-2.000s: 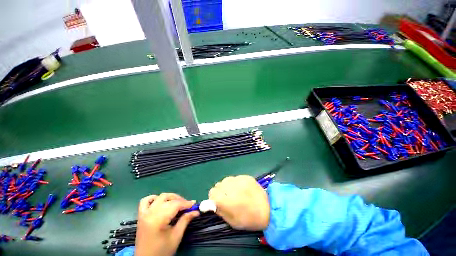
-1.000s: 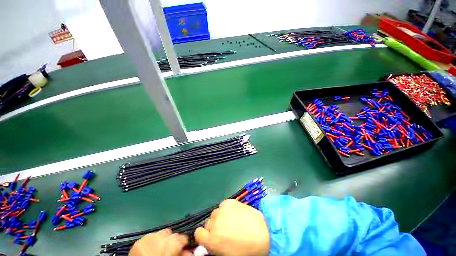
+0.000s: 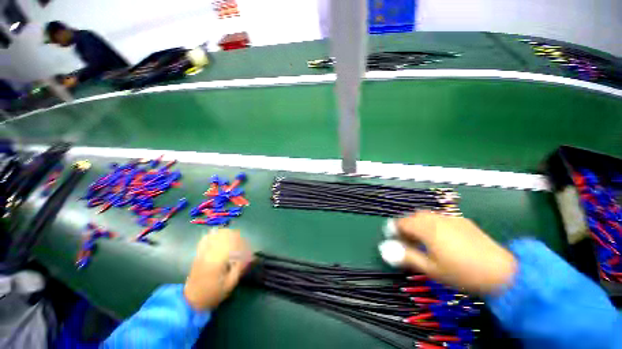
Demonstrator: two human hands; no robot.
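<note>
My left hand (image 3: 217,269) is closed at the left ends of the working bundle of black cables (image 3: 320,283), hiding those ends. The bundle fans out to the right, where blue-and-red end pieces (image 3: 436,313) sit on the cables. My right hand (image 3: 447,251), with white covers on thumb and fingertip, is above the bundle's right part. Its fingertips are apart and I see nothing between them. A second bundle of black cables (image 3: 361,196) lies in a row beyond, with bare metal tips at its right end, close to my right hand.
Loose blue-and-red pieces (image 3: 133,187) lie in heaps at left. A black tray (image 3: 569,204) of such pieces is cut off at right. A grey upright (image 3: 349,102) stands at the raised green divider (image 3: 273,116). More cables lie far left. A person is at the far upper left.
The view has swung left. My hands were close together over the working bundle and are now apart, left at its left end, right over its right part. More fitted end pieces show.
</note>
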